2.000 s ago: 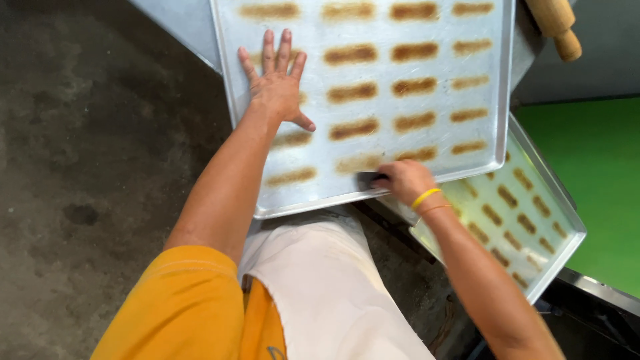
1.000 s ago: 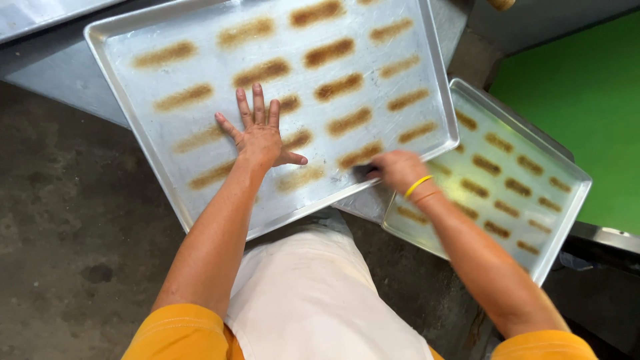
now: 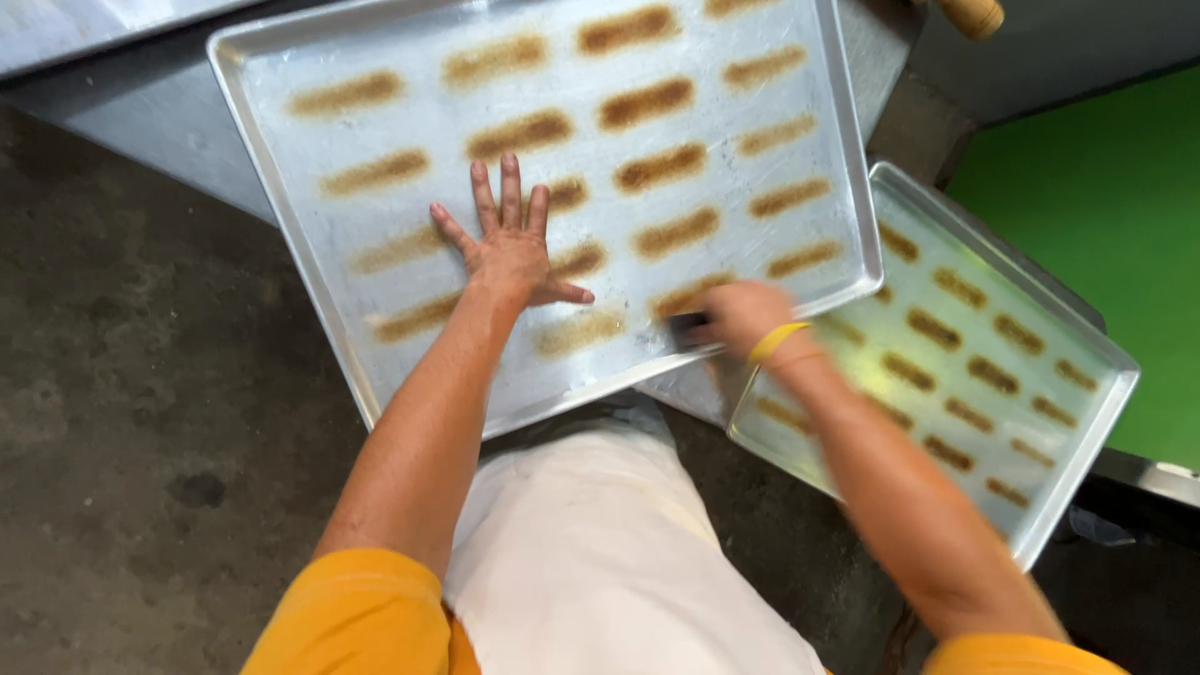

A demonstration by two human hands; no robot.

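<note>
A large metal baking tray [image 3: 562,375] with rows of browned oblong marks lies tilted in front of me. My left hand [image 3: 511,253] rests on it, palm down with fingers spread, over some of the marks. Near the tray's close right edge, my right hand [image 3: 750,319], blurred, grips a small dark scraper-like tool [image 3: 689,328] against the surface beside a brown mark. The tool's exact kind is unclear. A yellow band circles my right wrist. To the right, a second tray [image 3: 1078,469] with similar marks sits partly beneath my right forearm.
The large tray lies on a grey metal table [image 3: 178,141]. A wooden rolling pin's end [image 3: 975,14] shows at the top right. A green surface [image 3: 1097,225] stands behind the second tray. Another metal surface [image 3: 94,23] is at the top left.
Between two seconds and one second ago the large tray turned relative to the second tray. My left hand has stayed flat on it, and my right hand has kept the dark tool near its close edge.
</note>
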